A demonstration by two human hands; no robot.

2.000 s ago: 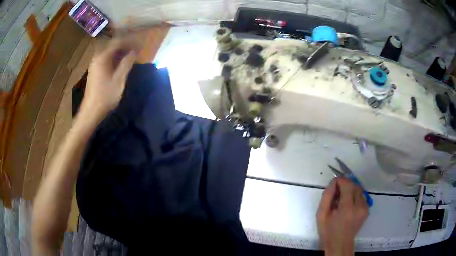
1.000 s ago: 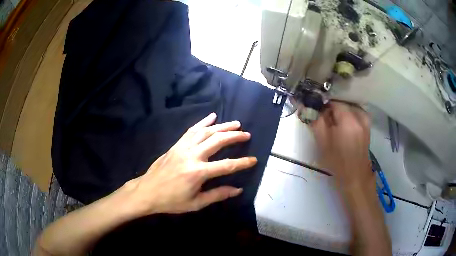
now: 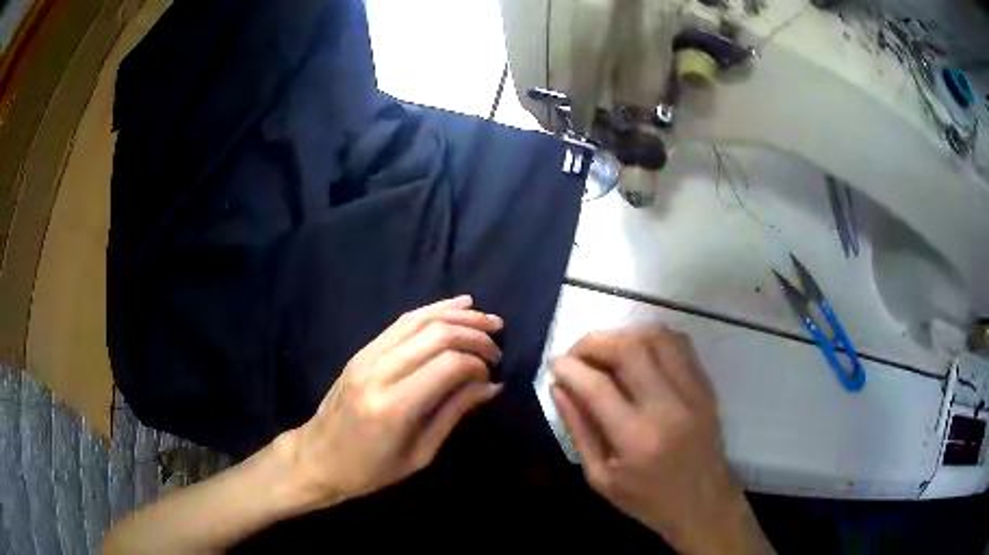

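Observation:
A dark navy garment piece [image 3: 282, 239] lies over the machine table and down over its front edge. Its right edge is under the shiny presser foot [image 3: 574, 160]. My left hand [image 3: 407, 379] rests on the cloth with fingers curled; whether it grips a fold is unclear. My right hand [image 3: 640, 407], slightly blurred, is at the cloth's right edge near the table front, fingertips together. Whether it pinches the cloth edge cannot be made out.
The cream sewing machine head [image 3: 803, 119] spans the upper right. Blue-handled thread snips [image 3: 830, 334] lie right of my right hand. Slim metal tweezers-like blades [image 3: 843, 215] lie behind them. Loose thread [image 3: 741, 195] lies on the bed. Tan cardboard [image 3: 81, 293] is at the left.
My right hand has moved from beside the needle area down to the cloth's front right edge. My left hand has drawn slightly back and its fingers have curled. The view has shifted.

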